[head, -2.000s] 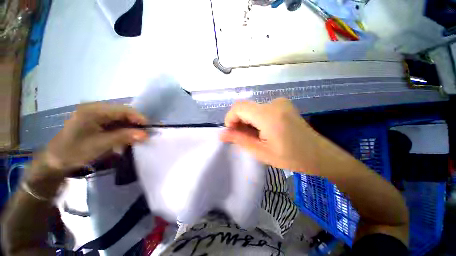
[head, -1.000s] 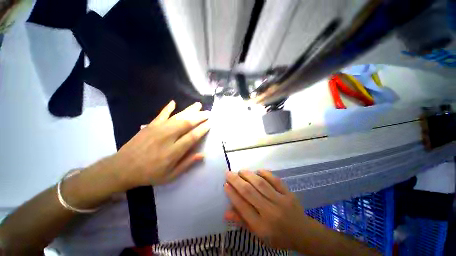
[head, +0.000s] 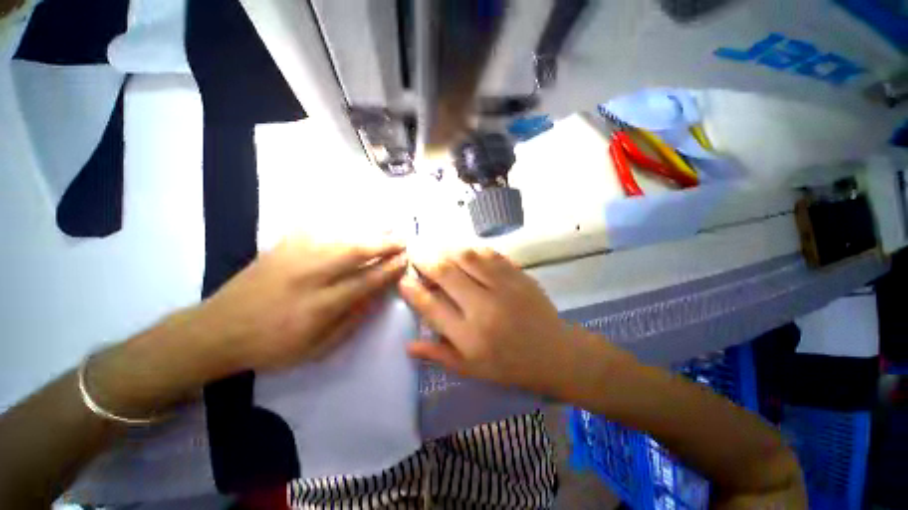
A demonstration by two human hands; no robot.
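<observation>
A light panel (head: 343, 408) lies at the table's front edge below the machine, with a black panel (head: 229, 214) showing as a strip along its left side. My left hand (head: 304, 299) lies on the light panel, its fingertips at the panel's right edge. My right hand (head: 488, 314) is beside it, its fingertips at the same edge, close to the left fingertips. The fingers hide the edge between them. The presser foot and needle area (head: 393, 159) is just beyond the fingertips, partly washed out by glare.
The machine head (head: 637, 50) hangs above, with a dark knurled knob (head: 496, 209) right of the needle. Red and yellow handled tools (head: 652, 164) lie on the bed. More black and light pieces (head: 95, 189) lie left. A blue crate (head: 637, 453) is below right.
Both hands have come together at the panel's right edge, the right hand moving up toward the needle. The black fabric by the needle has given way to light fabric. The view has shifted.
</observation>
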